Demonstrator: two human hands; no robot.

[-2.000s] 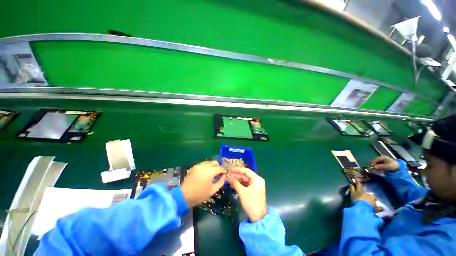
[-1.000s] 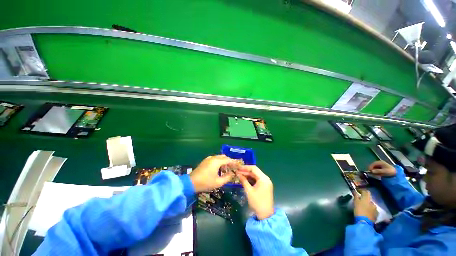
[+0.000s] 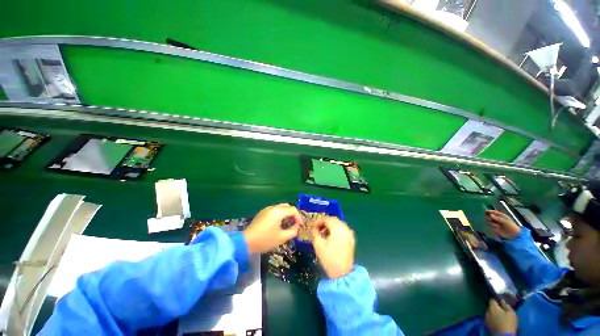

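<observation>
My left hand [image 3: 271, 230] and my right hand [image 3: 334, 246] are close together over the blue parts bin [image 3: 320, 205], which holds small tan parts [image 3: 308, 225]. The fingertips of each hand are pinched around something tiny and dark; I cannot tell exactly what. A pile of small dark components [image 3: 284, 262] lies on a clear bag just below my hands. An open tablet unit [image 3: 230, 302] lies under my left forearm, its circuit board end [image 3: 214, 226] showing above the sleeve.
Open tablets lie along the back of the bench [image 3: 108, 157], [image 3: 334, 174]. A folded white paper [image 3: 171, 205], a white sheet [image 3: 99, 259] and long cream strips [image 3: 46, 256] are at left. A person in blue [image 3: 546, 275] handles a tablet [image 3: 483, 259] at right.
My hands have moved slightly apart over the bin. The tablets at the back sit further right in view. The person at right now holds the tablet by its lower end, one hand raised off it.
</observation>
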